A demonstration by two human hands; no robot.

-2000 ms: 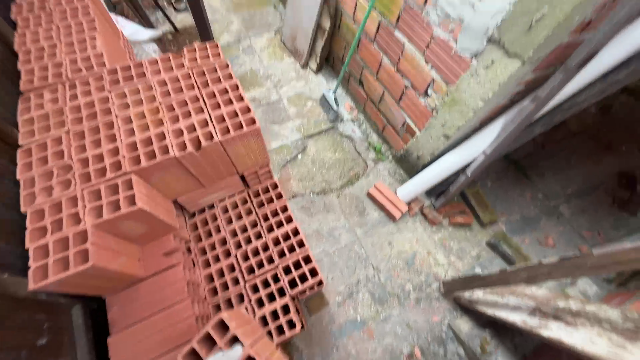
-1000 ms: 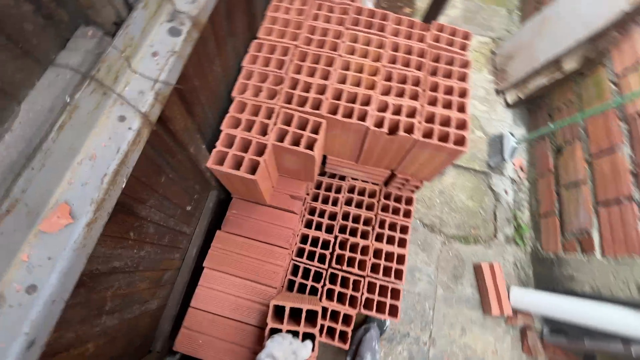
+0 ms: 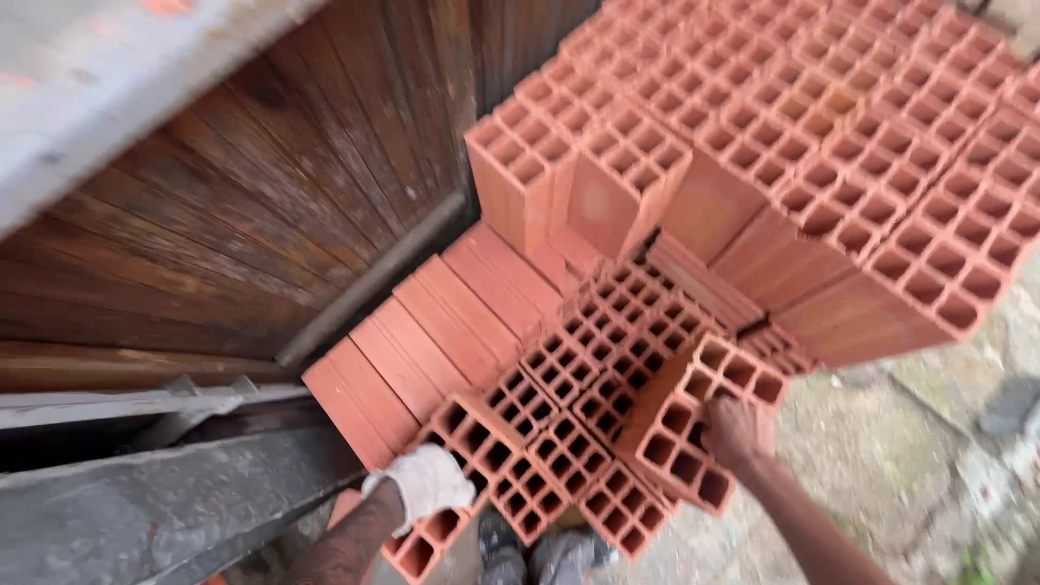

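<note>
My left hand (image 3: 426, 486), in a pale work glove, grips a hollow clay brick (image 3: 479, 435) at the lower end of the stack; its fingers are partly hidden. My bare right hand (image 3: 730, 435) holds another hollow clay brick (image 3: 678, 455) by its cell walls, fingers in the holes. That brick is tilted above the lower layer of upright bricks (image 3: 601, 325). Between my hands, more bricks (image 3: 621, 508) stand with their open cells facing up. Bricks laid flat (image 3: 459, 321) line the left side of the lower layer.
A taller stack of hollow bricks (image 3: 821, 106) rises at the upper right. A wooden plank wall (image 3: 268, 187) and a grey metal beam (image 3: 162, 504) border the left side. My shoes (image 3: 496, 532) are at the bottom, and stone paving (image 3: 877, 455) lies to the right.
The view has swung in closer to the bricks. My bare right hand has come into view holding a brick. My gloved hand, at the bottom edge a second ago, now shows fully on a brick.
</note>
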